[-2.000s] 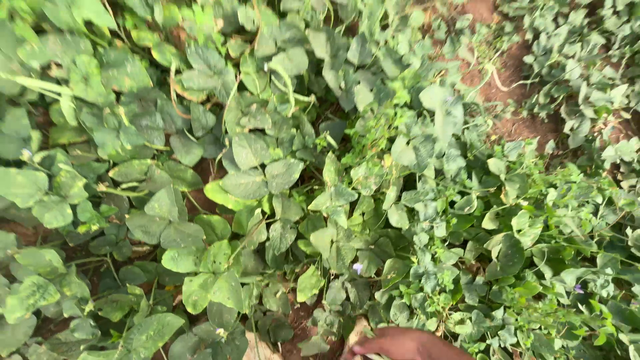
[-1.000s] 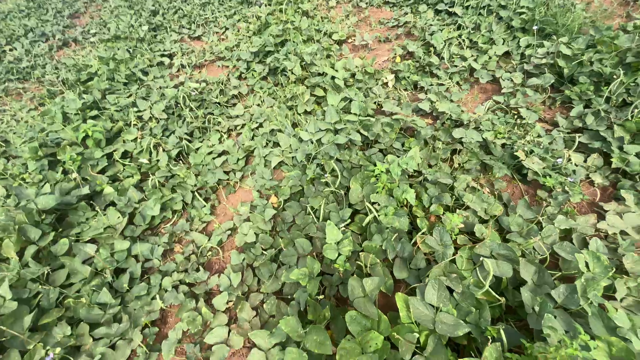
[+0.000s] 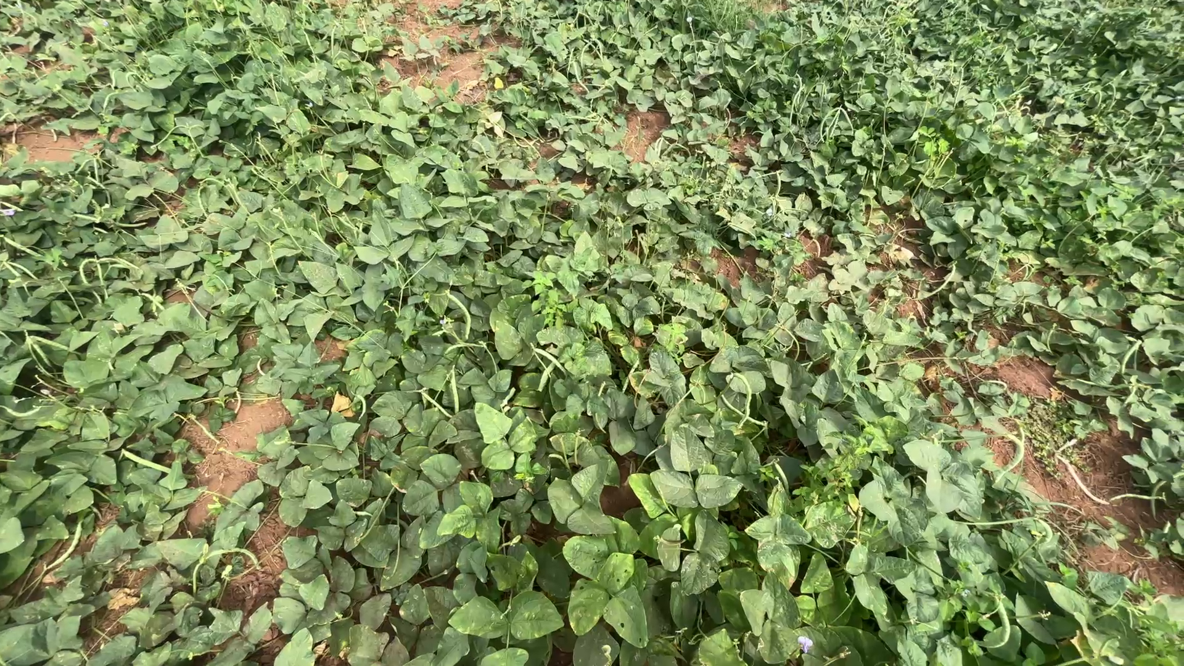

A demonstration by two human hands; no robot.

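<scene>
Neither my left hand nor my right hand is in the head view. Low bean plants with broad green leaves (image 3: 610, 592) spread over the ground. Slender curved green pods show among the leaves: one pod (image 3: 746, 398) right of the middle, another pod (image 3: 146, 461) at the lower left, and several more around them. A small pale purple flower (image 3: 805, 643) is at the bottom edge.
Reddish bare soil (image 3: 231, 449) shows between the plants at the left, with another soil patch (image 3: 1110, 472) at the right and one (image 3: 453, 65) near the top. A thin dry stem (image 3: 1078, 476) lies on the right patch.
A hand was at the bottom edge two seconds ago and is out of view now. The view has swung from close over the leaves to a wider stretch of the plants.
</scene>
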